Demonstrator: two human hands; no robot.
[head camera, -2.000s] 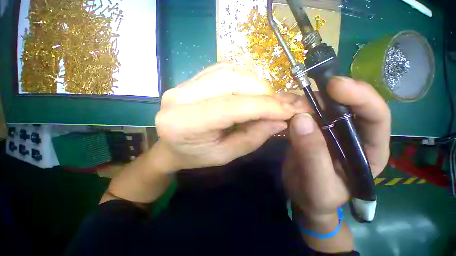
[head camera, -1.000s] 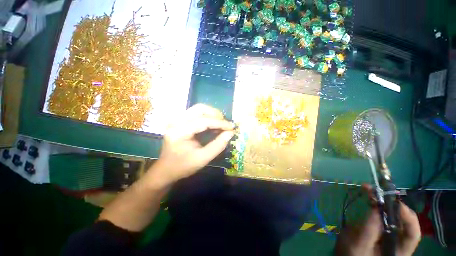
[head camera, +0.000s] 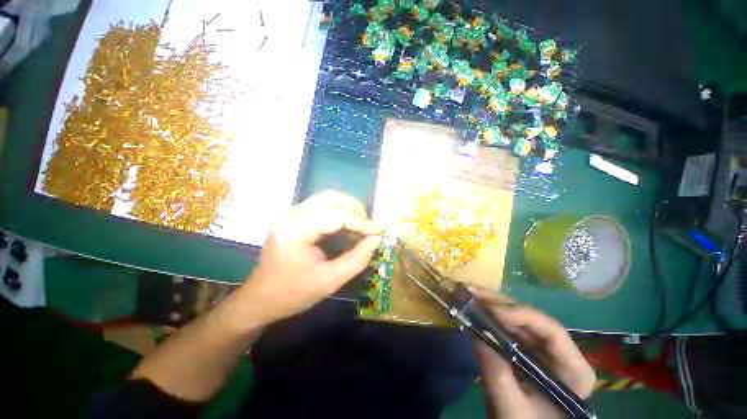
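My left hand (head camera: 307, 258) is at the work board's left edge, thumb and forefinger pinched together; whatever lies between the fingertips is too small to tell. My right hand (head camera: 532, 352) holds the black soldering iron (head camera: 500, 337), with the thin solder-feed tube beside its shaft. The iron's tip points up and left, close to my left fingertips. Small green circuit boards (head camera: 382, 282) stand in a row along the left edge of the tan work board (head camera: 491, 278). A loose pile of gold-orange strips (head camera: 449, 229) lies on the board, right of the tip.
A white tray (head camera: 266, 123) with a large gold pile (head camera: 143, 139) is at left. A heap of green pieces (head camera: 475, 69) lies on a dark mesh behind the board. A yellow-green tub (head camera: 545, 250) with silver bits (head camera: 580, 252) stands right, near dark cables and a white stick (head camera: 613, 169).
My right hand has brought the iron left from the tub to my left fingertips. Earlier both hands were together in front of the board. My left hand stays at the board's left edge.
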